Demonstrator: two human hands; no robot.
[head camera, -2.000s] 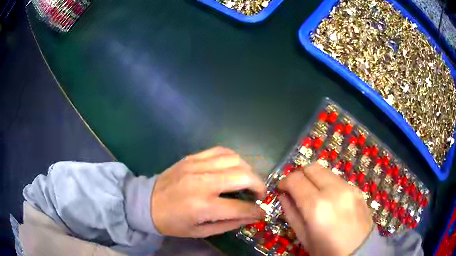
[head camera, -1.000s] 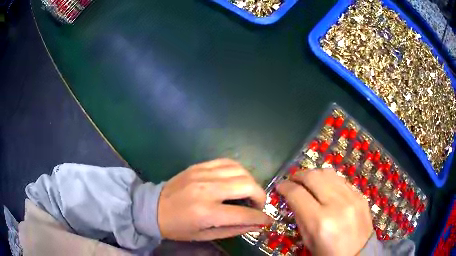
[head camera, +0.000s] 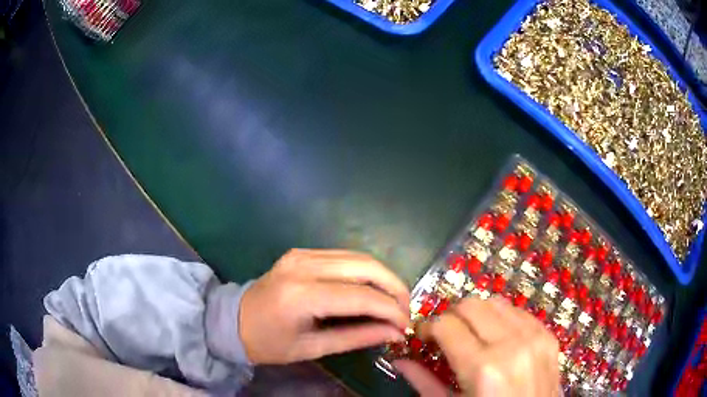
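A clear blister tray (head camera: 504, 172) lies at the lower right, its pockets filled with red blocks and gold and silvery metal pieces. My left hand (head camera: 322, 306) is at the tray's left edge, thumb and fingertips close together there; whether they hold a part is too small to tell. My right hand (head camera: 496, 349) is over the tray's lower left part, thumb and index finger apart and pointing left. Its fingertips are blurred, and any part between them cannot be made out. Both hands are bare and hide the tray's near-left pockets.
A large blue bin (head camera: 570, 143) heaped with gold metal parts stands beyond the tray. A second blue bin (head camera: 399, 28) is at the top edge. Stacked red and silver trays (head camera: 105, 17) are at the upper left. A bin of red parts (head camera: 692, 372) is at the right edge.
My right hand has moved down a little, and its thumb now shows apart from the fingers. More of the tray's upper left pockets is uncovered. My left hand has barely moved.
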